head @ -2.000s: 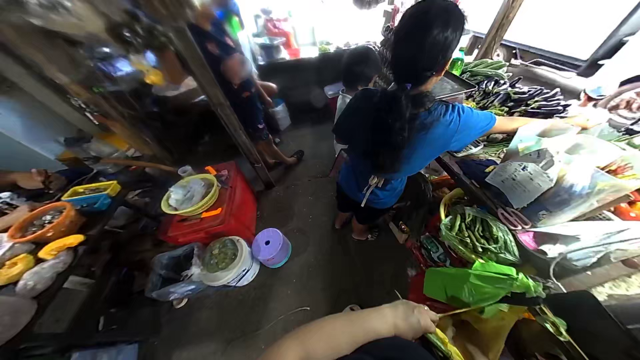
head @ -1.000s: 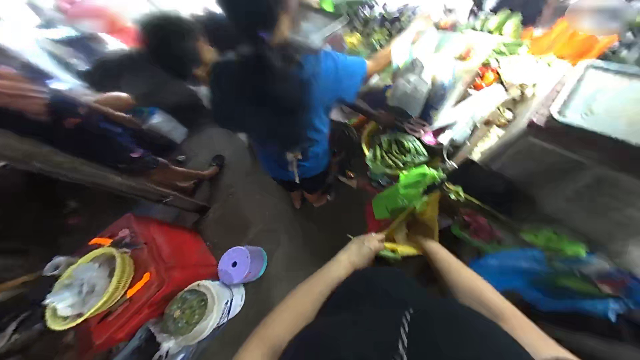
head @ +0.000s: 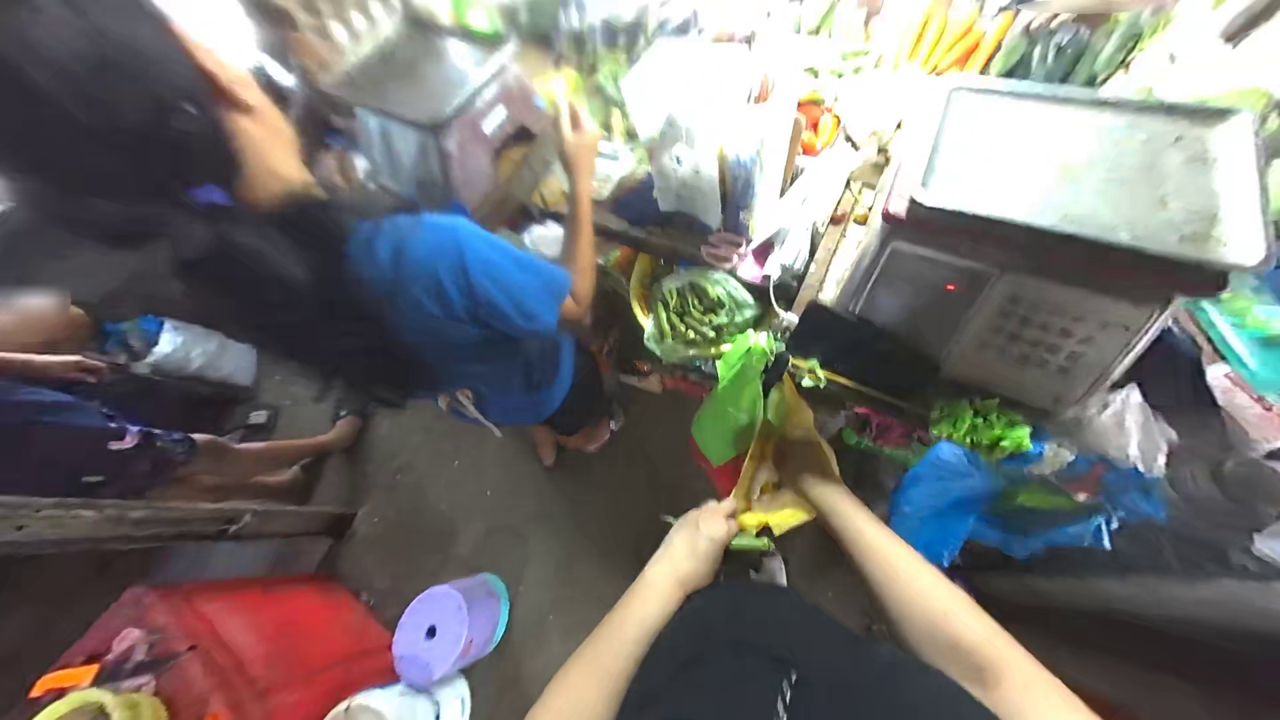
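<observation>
My left hand grips the near left edge of a yellow-brown bag hanging in front of me. The fingers of my right hand are hidden in the bag's mouth, so what they hold does not show. Bright yellow material lies at the bag's near edge between my hands. Just beyond, to the left, hangs a green plastic bag. A clear bag of long green vegetables sits farther off.
A person in a blue shirt stands at the left by the vegetable stall. A weighing scale with a metal tray is at the right. Blue plastic bags lie below it. A red box and a purple container stand lower left.
The view has swung to the right. My right hand, out of view two seconds ago, is now at the yellow-brown bag. The person in blue still reaches over the stall.
</observation>
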